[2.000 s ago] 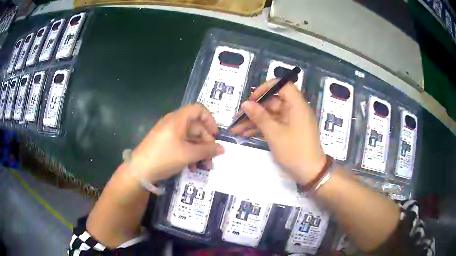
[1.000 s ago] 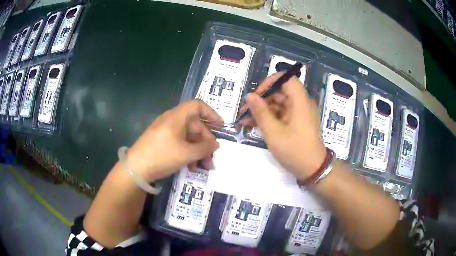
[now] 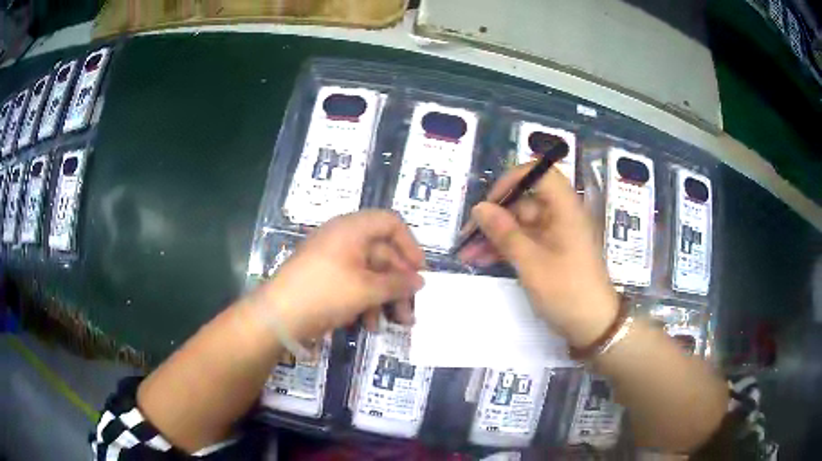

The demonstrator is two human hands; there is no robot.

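Observation:
My right hand (image 3: pixel 550 243) grips a dark pen-like tool (image 3: pixel 514 194), slanting down to the left; a tiny piece at its tip cannot be made out. My left hand (image 3: pixel 347 270) is to its left, with thumb and fingers pinched at the upper left edge of a white sheet (image 3: pixel 487 320). The sheet lies over the middle and lower row of a clear plastic tray (image 3: pixel 302 81). The tray holds narrow white printed cards (image 3: pixel 333 158) with black ovals at the top, in two rows. My hands and the sheet partly hide several cards.
Another tray of similar cards (image 3: pixel 68 203) is at the left on the dark green bench (image 3: pixel 180 180). A pale board (image 3: pixel 577 54) and a tan board (image 3: pixel 252 16) are at the far edge. A dark red piece (image 3: pixel 762 347) is faintly visible right of the tray.
The view has shifted, so the tray appears further left. My right hand with the tool has moved right relative to the tray, from near the second upper card toward the third. The sheet has moved right too.

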